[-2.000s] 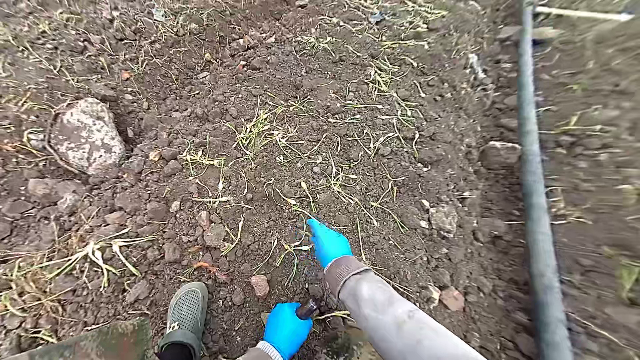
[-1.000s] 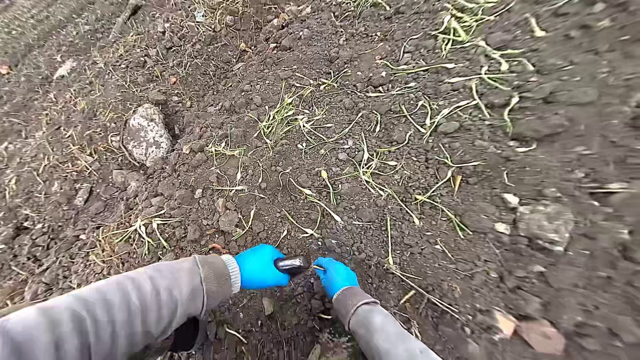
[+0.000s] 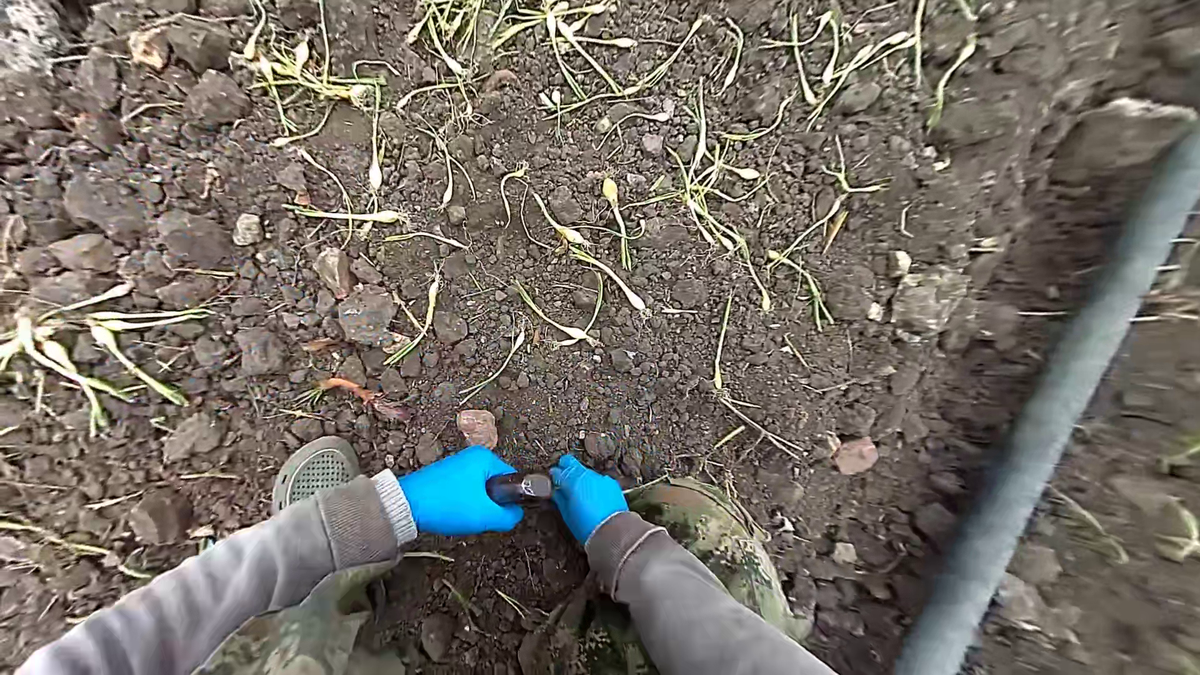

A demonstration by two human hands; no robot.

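Observation:
My left hand (image 3: 461, 491), in a blue glove, grips the dark handle of a tool (image 3: 521, 487) low in the middle of the head view. Its working end is not visible. My right hand (image 3: 585, 497), also in a blue glove, is right beside the tool's end with its fingers bent; whether it holds anything is hidden. Pale bulbs with green shoots, like young onions, lie scattered on the dark soil ahead, among them one bulb plant (image 3: 611, 281) above my hands. A bunch of such plants (image 3: 75, 347) lies at the left.
A grey hose or pipe (image 3: 1055, 403) runs slanting down the right side. Reddish stones (image 3: 478, 428) and clods dot the soil. A clog (image 3: 316, 472) on my foot is left of my hands, and my camouflage-clad knee (image 3: 703, 525) is at the right.
My right hand was reaching forward onto the soil two seconds ago; it has drawn back beside the tool in my left hand. The view has shifted noticeably.

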